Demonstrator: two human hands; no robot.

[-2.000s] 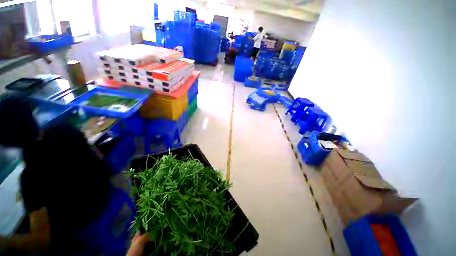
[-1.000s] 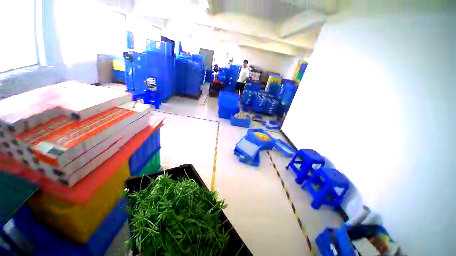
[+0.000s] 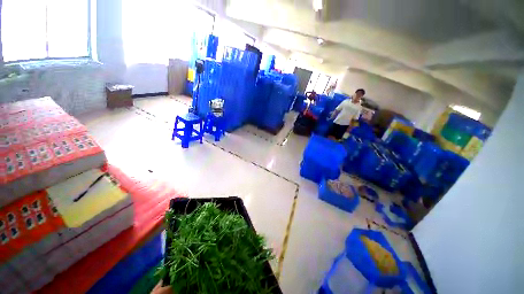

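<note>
A black plastic tray [image 3: 247, 213] heaped with green leaf sprigs [image 3: 215, 250] is held up at the bottom centre of the view. My left hand [image 3: 162, 289] shows only as a small bit of fingers at the tray's left edge, cut off by the bottom of the picture. The fingers grip the tray's side. My right hand is not in view. The tray's near end is cut off by the picture's edge.
Stacked orange and white boxes [image 3: 46, 143] on a red-topped pile stand close at left. Blue stools [image 3: 187, 127] and tall blue stacks [image 3: 238, 86] stand beyond. A person [image 3: 347, 113] stands ahead. Blue bins [image 3: 372, 258] lie at right by the white wall.
The view has moved forward along the floor and tilted. The seated person at left has gone out of view, the boxes are nearer, and the tray stays in front of me.
</note>
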